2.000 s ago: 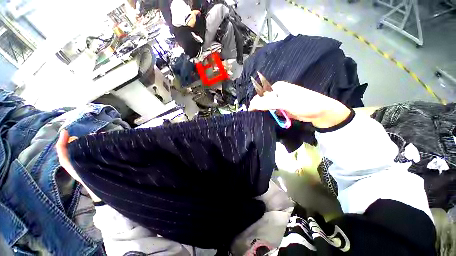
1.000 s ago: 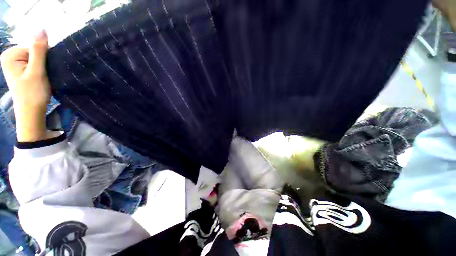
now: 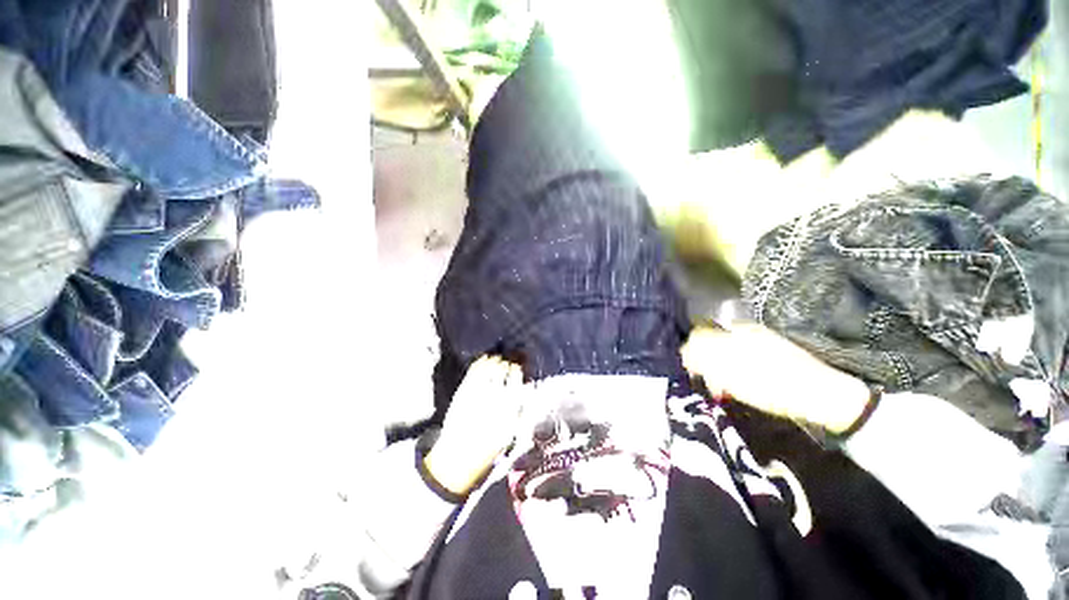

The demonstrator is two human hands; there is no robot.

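Observation:
The dark pinstriped garment (image 3: 574, 252) hangs down over my lap and away from me, its doubled upper edge across my front. My left hand (image 3: 478, 410) is at the garment's near left edge, with the fingertips against the cloth. My right hand (image 3: 750, 366) is at its near right edge, with the fingers closed on the cloth. Both hands are overexposed, so finger detail is poor. I cannot see the snips now; they may be hidden in my right hand.
Blue denim garments (image 3: 164, 141) are heaped on the left. Washed black denim (image 3: 909, 281) with white tags (image 3: 1006, 338) lies on the right. A dark navy pile (image 3: 909, 59) is at the far right, with pale yellow-green cloth (image 3: 703, 240) below it. Strong glare covers the left middle.
The garment came down from being held up and spread wide to hanging over my lap. Both hands moved inward and nearer my body. The view now points more steeply down.

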